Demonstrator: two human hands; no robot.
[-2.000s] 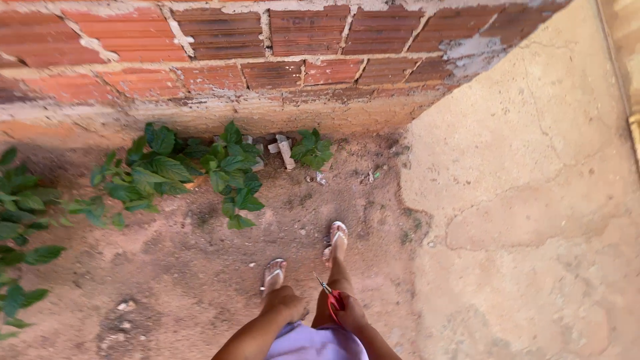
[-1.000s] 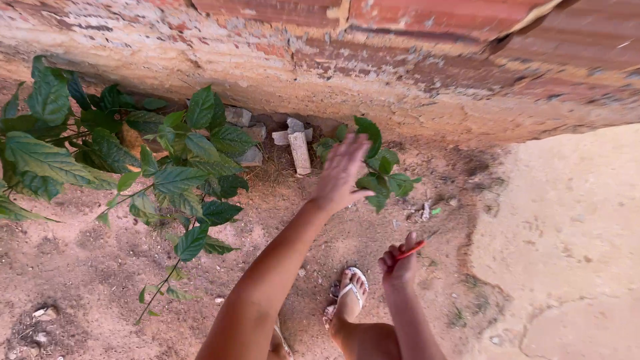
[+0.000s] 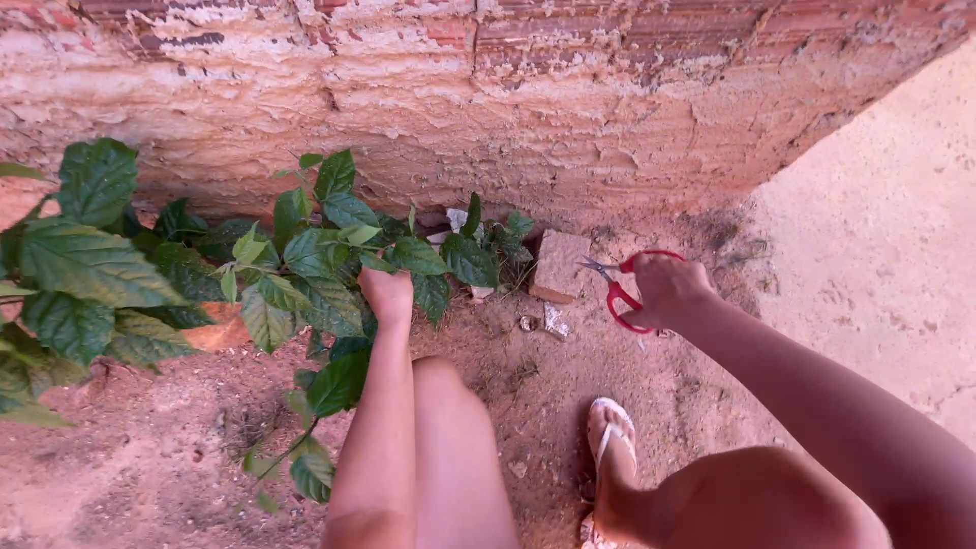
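Note:
My left hand (image 3: 387,293) is in among the leaves of a green plant (image 3: 328,301) at the foot of the wall; its fingertips are hidden by leaves, so whether it grips a stem does not show. My right hand (image 3: 671,291) holds red-handled scissors (image 3: 627,324) to the right of the plant. The blades point left, slightly parted, over the edge of a broken brick piece (image 3: 560,263). Smaller leaves (image 3: 512,236) stand between that brick and my left hand.
A rough brick wall (image 3: 457,99) with crumbling mortar runs behind the plant. Pale concrete (image 3: 884,252) lies to the right of the reddish soil (image 3: 183,457). A small white fragment (image 3: 556,320) lies below the brick piece. My sandalled foot (image 3: 612,435) is on the soil.
The view has come closer to the plant and the wall. My left hand, in front of the small right-hand leaves a second ago, is now among the plant's leaves. The scissors have stayed in my right hand.

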